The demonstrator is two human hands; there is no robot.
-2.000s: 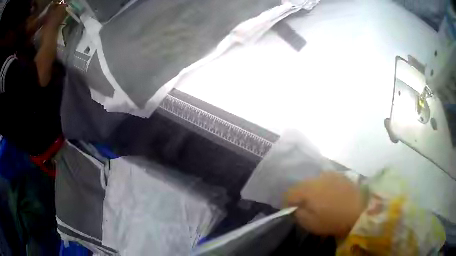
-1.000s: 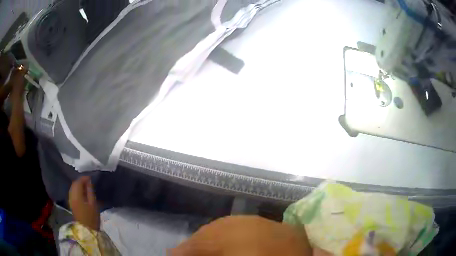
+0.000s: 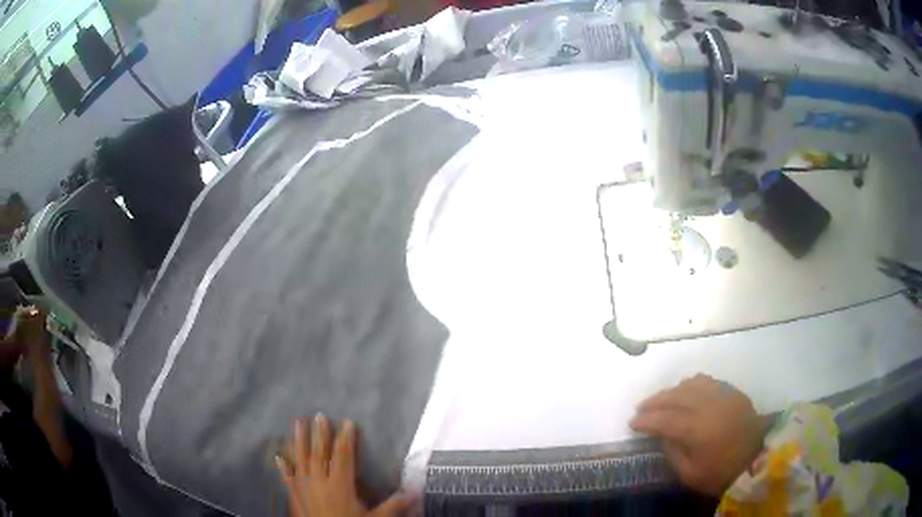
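A large grey fabric panel (image 3: 303,263) with white strips along its edges and across it lies spread on the left of the white table. Its right edge has a curved cut-out. My left hand (image 3: 329,475) lies flat on the panel's near edge, fingers spread. My right hand (image 3: 703,424) rests at the table's front edge, right of the panel, with fingers curled together; whether it holds something thin cannot be told. The white sewing machine (image 3: 768,101) with blue stripe stands at the right, its needle area (image 3: 685,242) bare of grey cloth.
A black smartphone (image 3: 796,214) lies behind the needle. Snips (image 3: 898,271) lie at the far right. A measuring tape (image 3: 546,477) runs along the front edge. Crumpled white pieces (image 3: 324,69) and a clear plastic bag (image 3: 556,40) lie at the back. Another person's arm (image 3: 42,389) shows at left.
The grey panel is spread wider and nearer the front edge. My left hand has moved right onto it. My right hand has moved right from the front to the table edge. The view has shifted.
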